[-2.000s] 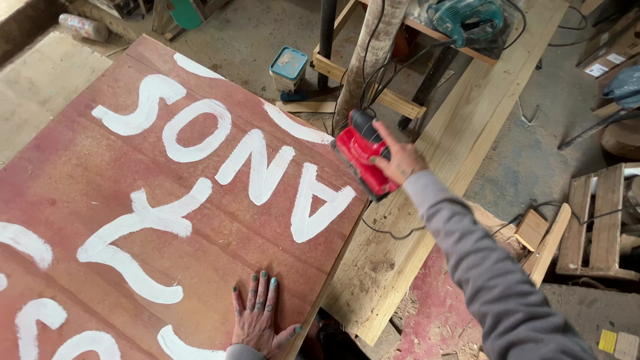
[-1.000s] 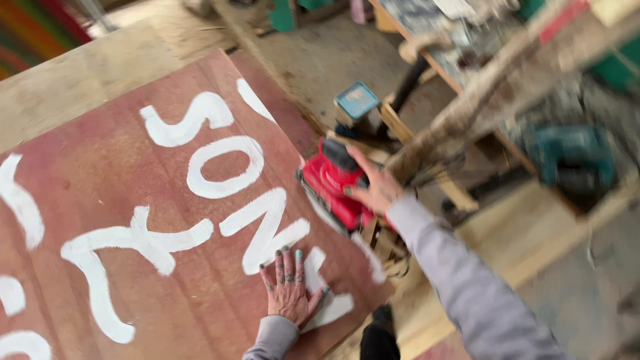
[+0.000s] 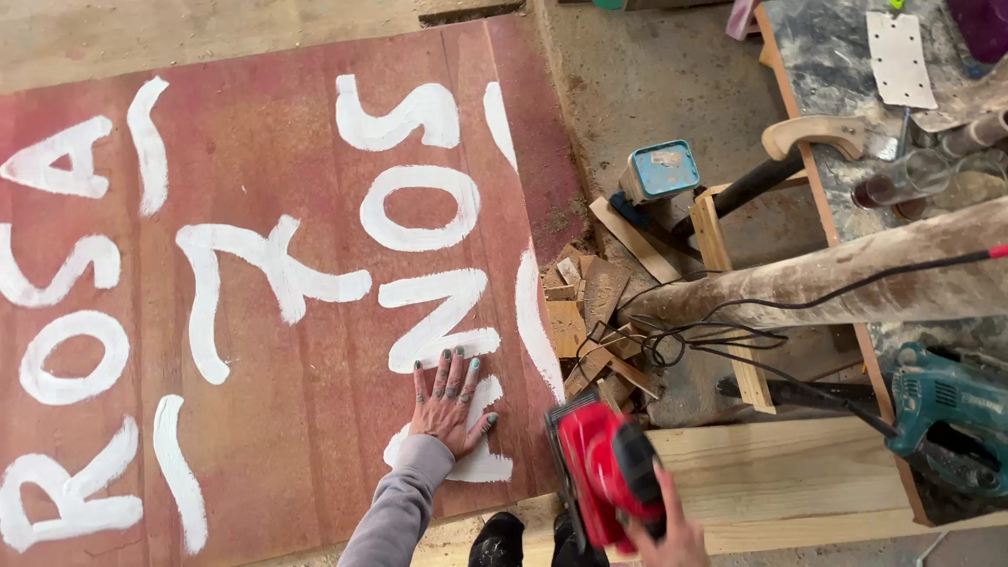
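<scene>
A reddish-brown plywood board (image 3: 260, 331) with white painted letters and strokes fills the left and middle of the view. My left hand (image 3: 449, 405) rests flat on it, fingers spread, over the painted letters near its right side. A red and black electric sander (image 3: 602, 472) is tilted at the board's lower right edge, its base facing the board. My right hand (image 3: 673, 524) grips its black handle from the right, partly blurred and cut by the lower frame edge. Whether the sander touches the board cannot be told.
Wood offcuts (image 3: 602, 287) and tangled black cables (image 3: 669, 342) lie beyond the board's right edge. A blue-lidded tub (image 3: 664, 169) stands on the floor. A teal power tool (image 3: 949, 421) sits on the right-hand table. A long pale plank (image 3: 780, 472) lies lower right, near the person's feet (image 3: 500, 539).
The view has swung considerably. My right hand has brought the sander along the board's edge, from beside the upper letters to the lower right corner. My left hand remains flat on the board.
</scene>
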